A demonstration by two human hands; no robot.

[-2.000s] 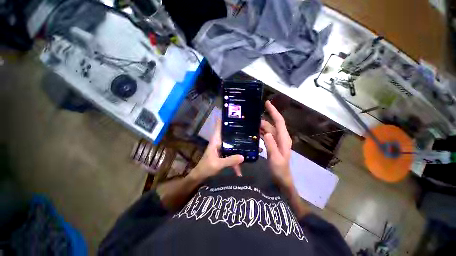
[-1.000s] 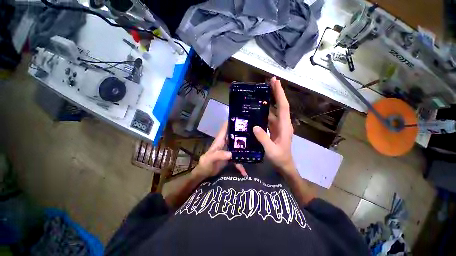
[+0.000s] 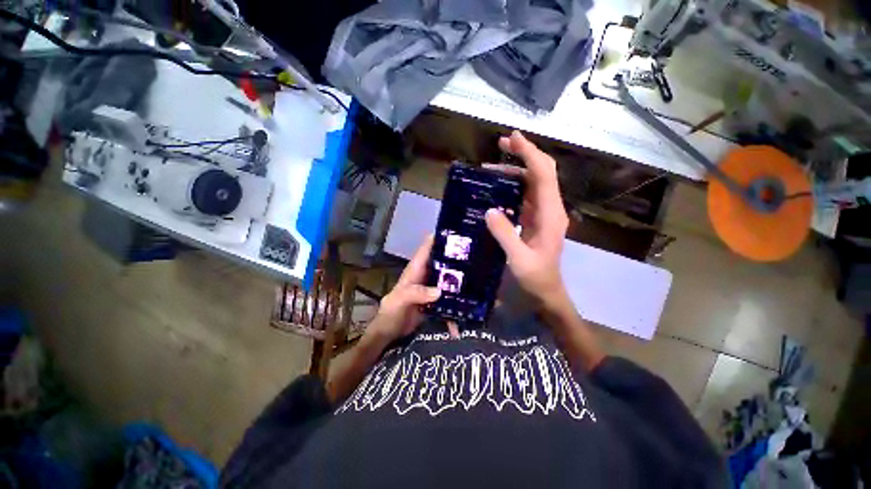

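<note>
A black smartphone [image 3: 470, 250] with a lit dark screen is held upright in front of my chest. My left hand [image 3: 409, 298] grips its lower left side, with the thumb near the lower left corner. My right hand [image 3: 537, 229] is at its right side, the thumb over the screen and the fingers raised beyond the right edge. Parts of the fingers behind the phone are hidden.
Grey garment pieces [image 3: 430, 53] lie on the white machine table [image 3: 611, 138]. A sewing machine [image 3: 754, 72], an orange tape disc [image 3: 761, 202] and a grey strip are at right. A second machine [image 3: 172, 181] is on the blue-edged table. A pale bench [image 3: 611, 288] and wooden chair [image 3: 301, 308] are below.
My right thumb has moved up the screen since one second ago, and the phone tilts slightly. Earlier the right thumb was off the screen. The displayed content has changed.
</note>
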